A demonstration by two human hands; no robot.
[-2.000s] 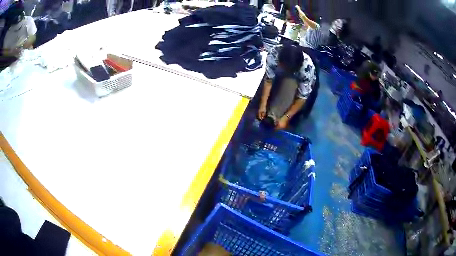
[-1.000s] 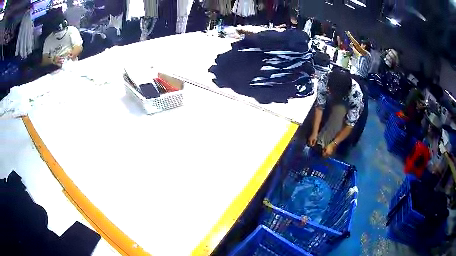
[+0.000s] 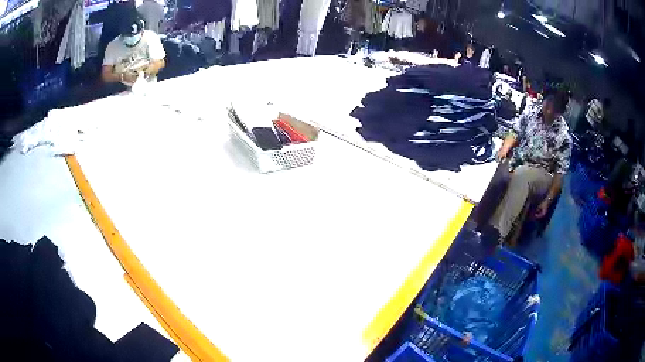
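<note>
Neither of my hands is in the picture. Nearest in front of me is the large white tabletop (image 3: 283, 233) with yellow-orange tape along its edges. Dark navy garment pieces (image 3: 35, 300) lie at the lower left, cut off by the picture's edge. A white perforated basket (image 3: 291, 158) stands on the table and holds dark and red items and a brown piece. A fanned stack of navy pieces (image 3: 403, 117) with pale strips lies at the back right.
A person (image 3: 541, 141) sits at the table's right side. Blue crates (image 3: 527, 265) stand on the floor at the lower right, with a red stool (image 3: 617, 259) beyond. Another person (image 3: 134, 53) handles white cloth at the back left. White cloth (image 3: 39, 134) lies at the left edge.
The view has swung right to left, so table and basket sit further right in the picture. The person at the right has straightened up from bending over the crate, one hand now at the table edge.
</note>
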